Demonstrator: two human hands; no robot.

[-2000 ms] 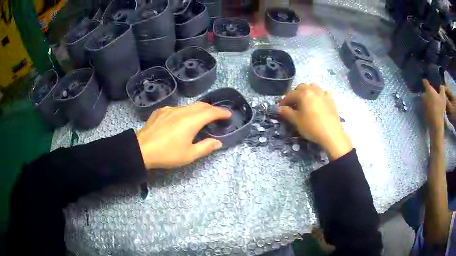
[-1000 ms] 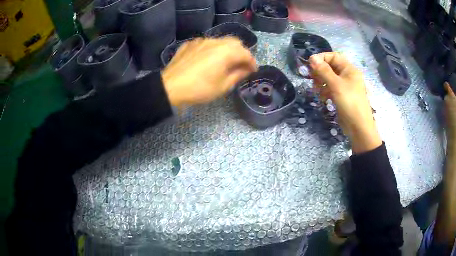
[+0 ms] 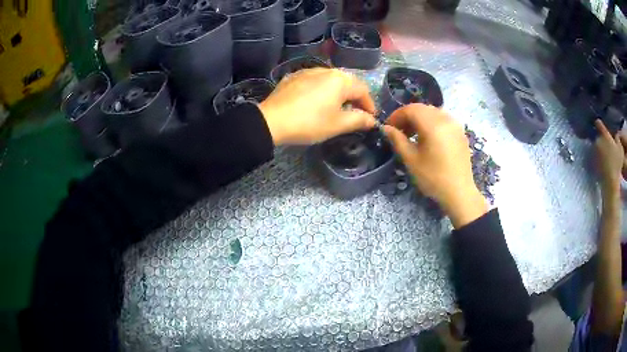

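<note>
My left hand (image 3: 320, 108) and my right hand (image 3: 434, 157) meet fingertip to fingertip just above the back rim of a dark grey plastic housing (image 3: 352, 180). A small insert, mostly hidden, is pinched where the fingertips meet. The housing stands open side up on the bubble wrap (image 3: 302, 254), with its round central post showing. Neither hand appears to grip the housing. A loose heap of small dark inserts (image 3: 483, 165) with pale round ends lies right of the housing, partly behind my right hand.
Stacked housings (image 3: 196, 58) stand at the back left. Single housings stand behind my hands (image 3: 412, 88) and farther back (image 3: 356, 47). Two rectangular dark parts (image 3: 526, 113) lie at the right. Another person's hand (image 3: 608, 155) is at the right edge, near more dark housings. Yellow crates show at upper left.
My left hand has moved right and my right hand left, so their fingertips now meet over the housing. Earlier, my left hand left the housing and my right hand lifted an insert from the heap.
</note>
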